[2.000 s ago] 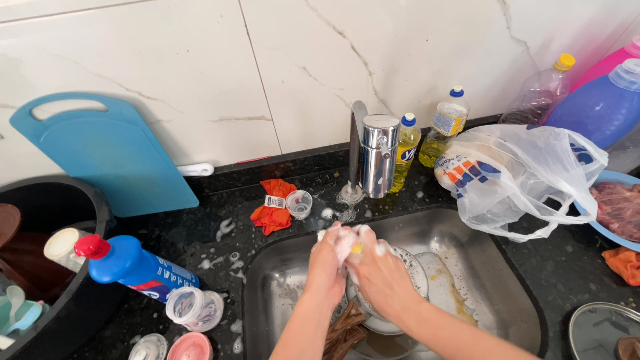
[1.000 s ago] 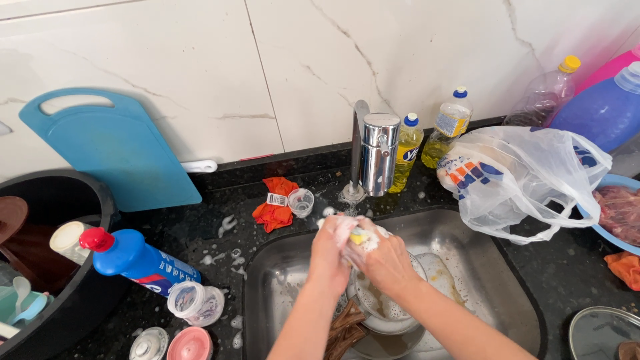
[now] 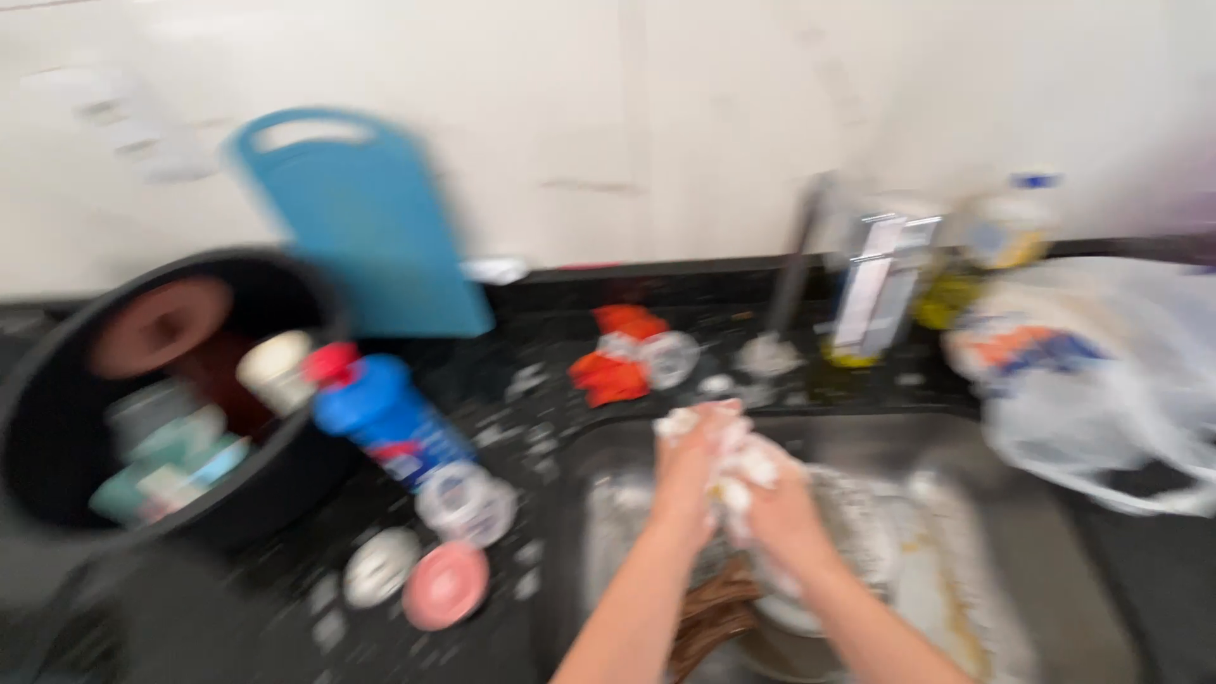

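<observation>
Both hands are together over the left part of the stainless steel sink [image 3: 1026,570], covered in white suds. My left hand [image 3: 689,465] and my right hand [image 3: 774,494] press around a soapy thing with a bit of yellow showing; blur and foam hide what it is. Under them in the sink lie a brown object [image 3: 717,608] and a round, suds-filled dish [image 3: 855,513], partly hidden by my right forearm.
Left of the sink are a blue bottle [image 3: 385,408], clear plastic cups [image 3: 465,503], a pink lid [image 3: 446,584] and a black tub [image 3: 313,475] of dishes. Behind stand a blue cutting board [image 3: 370,218] and an orange wrapper [image 3: 613,380]. A plastic bag [image 3: 1073,408] sits at right.
The view has swung left and is blurred. Both hands stay together in suds over the sink.
</observation>
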